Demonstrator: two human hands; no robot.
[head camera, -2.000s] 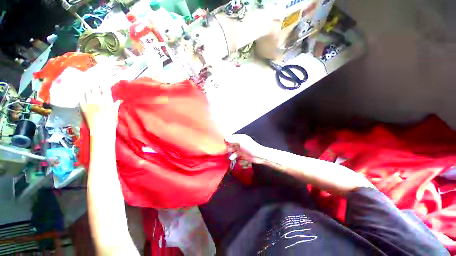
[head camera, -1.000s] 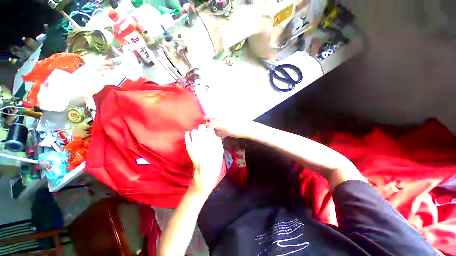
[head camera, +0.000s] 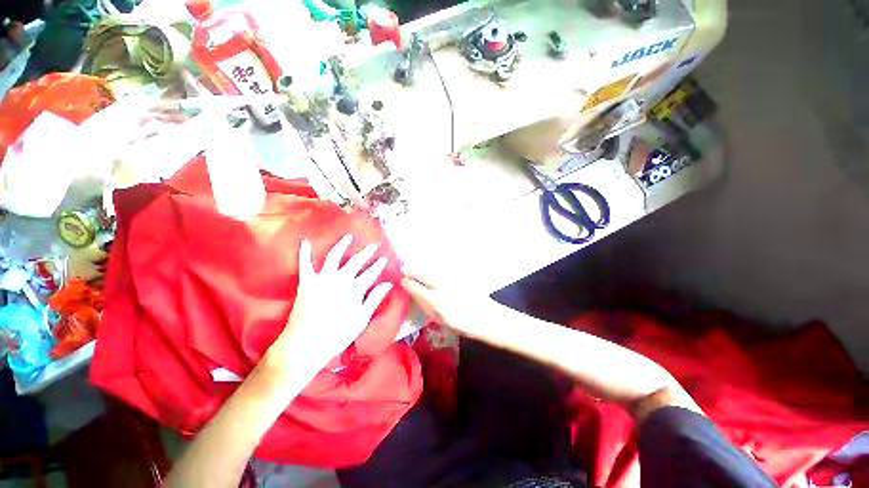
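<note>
A large red cloth (head camera: 214, 286) lies bunched on the sewing table's left part and hangs over its front edge. My left hand (head camera: 338, 291) lies flat on top of it with fingers spread. My right hand (head camera: 434, 297) is at the cloth's right edge; its fingertips are partly hidden, and whether they pinch the cloth is unclear. The needle area (head camera: 381, 191) of the cream-white sewing machine (head camera: 543, 76) is just behind the cloth's upper right edge. A white oval piece (head camera: 235, 172) lies over the cloth's back edge.
Black-handled scissors (head camera: 575, 212) lie right of the needle. A red bottle (head camera: 233, 57) and olive webbing roll (head camera: 138, 43) are at the back left. Orange and white bags (head camera: 43, 157) and a small round tin or roll (head camera: 78, 227) are at left. Red garments (head camera: 743, 391) are heaped at my right.
My left hand moved from the cloth's left part to its right part, then opened flat. The cloth is more bunched. The view has shifted closer to the machine.
</note>
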